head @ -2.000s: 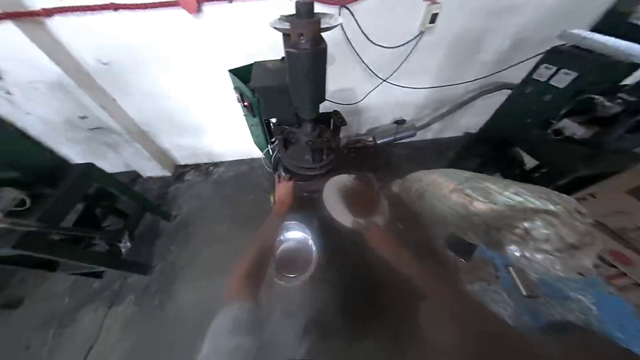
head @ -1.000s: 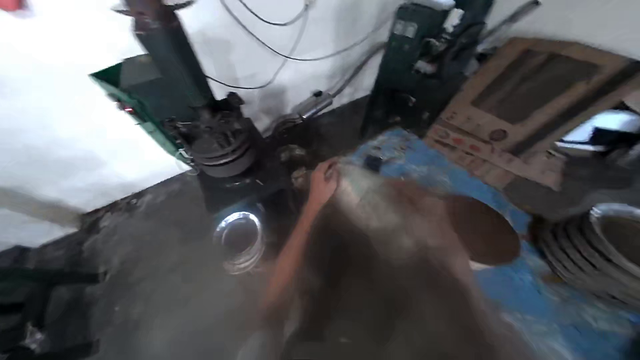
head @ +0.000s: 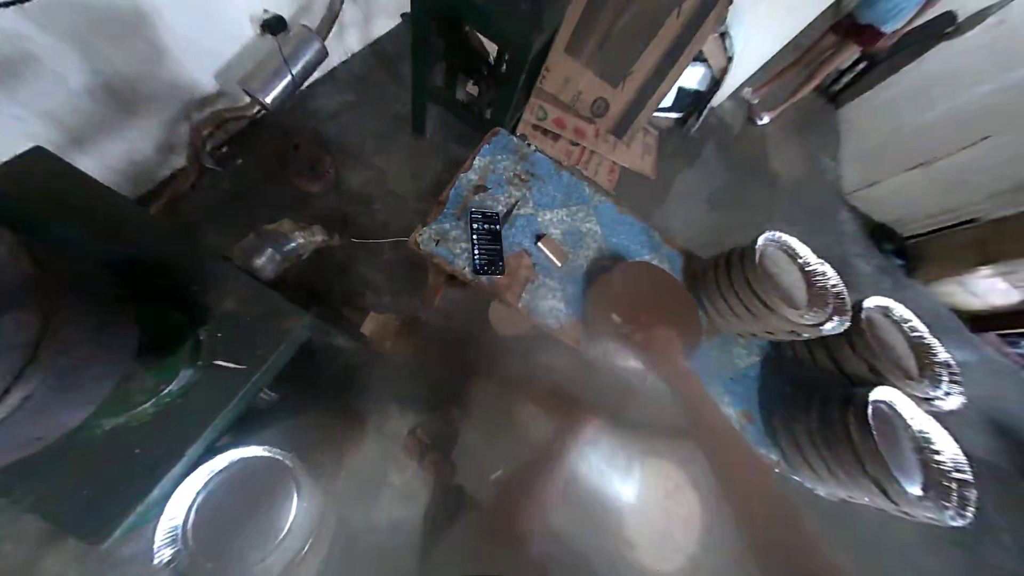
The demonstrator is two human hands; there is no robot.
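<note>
My right hand (head: pixel 660 340), blurred, is at the lower edge of a round brown disc (head: pixel 644 304) over the blue table; whether its fingers grip the disc is unclear. My left hand cannot be made out clearly; a reddish-brown smear below the middle may be part of that arm. Around it is a blurred, shiny, pale sheet or film (head: pixel 616 472). A round foil pan (head: pixel 244 512) lies at the lower left, beside a dark green machine plate (head: pixel 232 376). Stacks of foil pans (head: pixel 780 284) stand at the right end of the table.
A phone (head: pixel 486 242) and a small tan block (head: pixel 552 250) lie on the worn blue tabletop (head: pixel 560 192). Behind it are cardboard sheets (head: pixel 600 104) and a dark green stand (head: pixel 480 64). A metal cylinder (head: pixel 284 68) is by the wall. Another person's legs (head: pixel 808 76) show at upper right.
The view has swung far to the right and closer to the blue table. My right hand has gone from a round piece near the machine to the brown disc at the table.
</note>
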